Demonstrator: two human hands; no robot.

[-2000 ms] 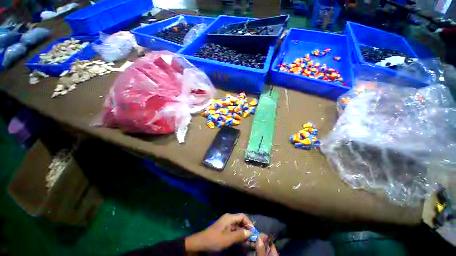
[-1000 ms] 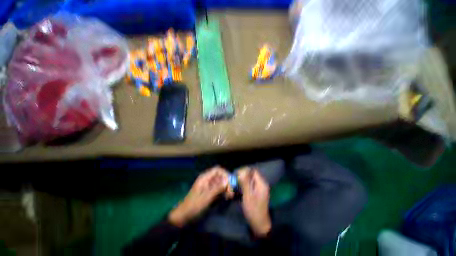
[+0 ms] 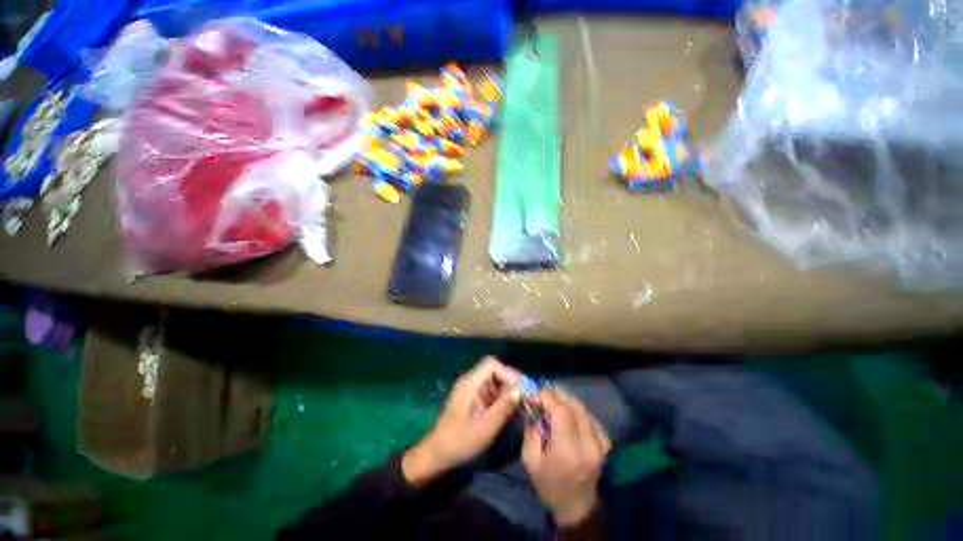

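Observation:
My left hand [image 3: 468,418] and my right hand [image 3: 567,449] meet above the lap, in front of the bench edge. They hold a small moulded part [image 3: 529,389] between the fingertips; its blue end shows and the rest is hidden by fingers. A thin dark shape shows between the fingers of the right hand; blur hides what it is. On the bench lie a larger pile of striped parts [image 3: 428,127] and a smaller pile [image 3: 655,153], with the green bar [image 3: 527,159] between them.
A black smartphone [image 3: 430,245] lies left of the green bar. A bag of red parts [image 3: 216,159] is at left, a large clear bag [image 3: 845,137] at right. Blue bins [image 3: 412,34] stand behind. Pale trimmings lie near the bench edge. A cardboard box [image 3: 180,402] is on the floor.
The view has swung down since the first frame and shifted a little left since the second. Both hands stay together at the small part; the right hand's fingers are now more curled around it.

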